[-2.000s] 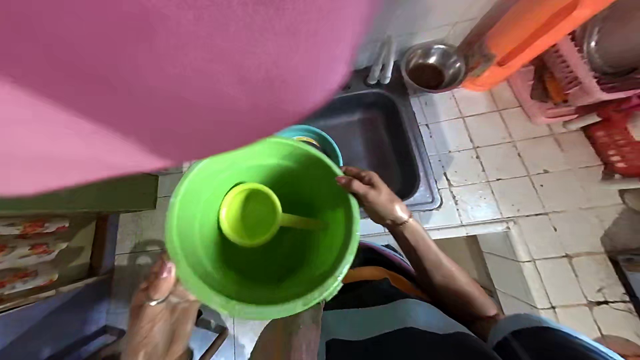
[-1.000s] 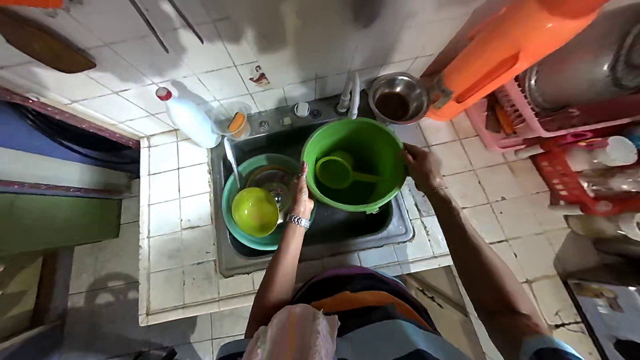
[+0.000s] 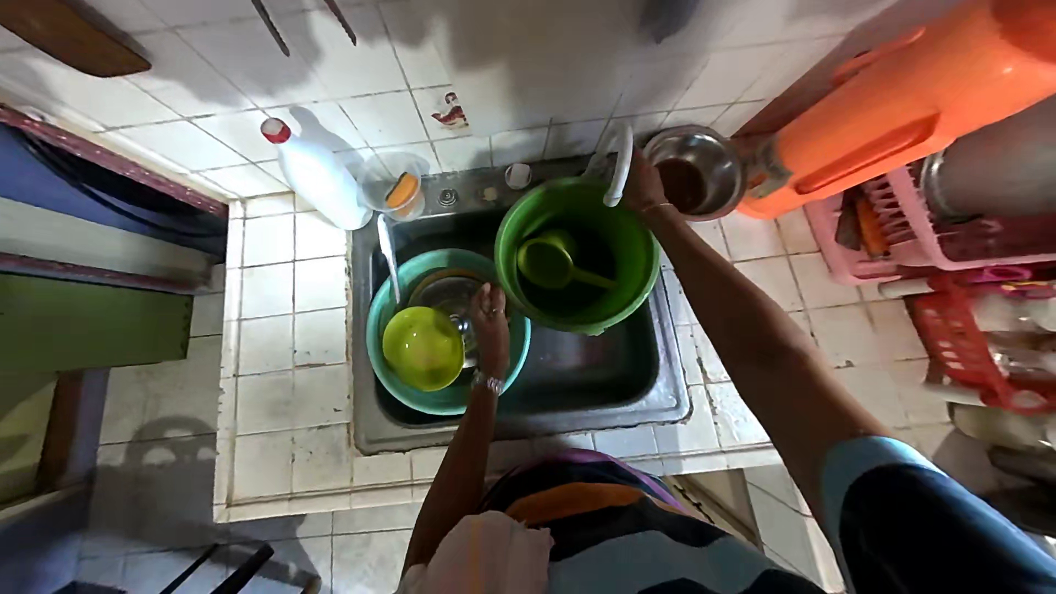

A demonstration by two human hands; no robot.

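A green plastic bucket stands at the back of the metal sink, under the faucet spout. Inside it lies a green dipper with a handle. My right hand is at the faucet, partly behind the spout, so its grip on the handle is hidden. My left hand reaches over the teal basin in the left of the sink, beside the bucket; whether it touches the dishes is unclear. The basin holds a lime-green bowl and other dishes.
Left of the faucet, a white bottle with a red cap stands near a clear container with an orange sponge. A steel bowl with brown contents sits right of the faucet, near an orange jug, a pink rack and a red basket.
The bucket, held in both hands earlier, now stands in the sink. My right hand has moved from its rim to the faucet, and my left hand has let go and is over the basin.
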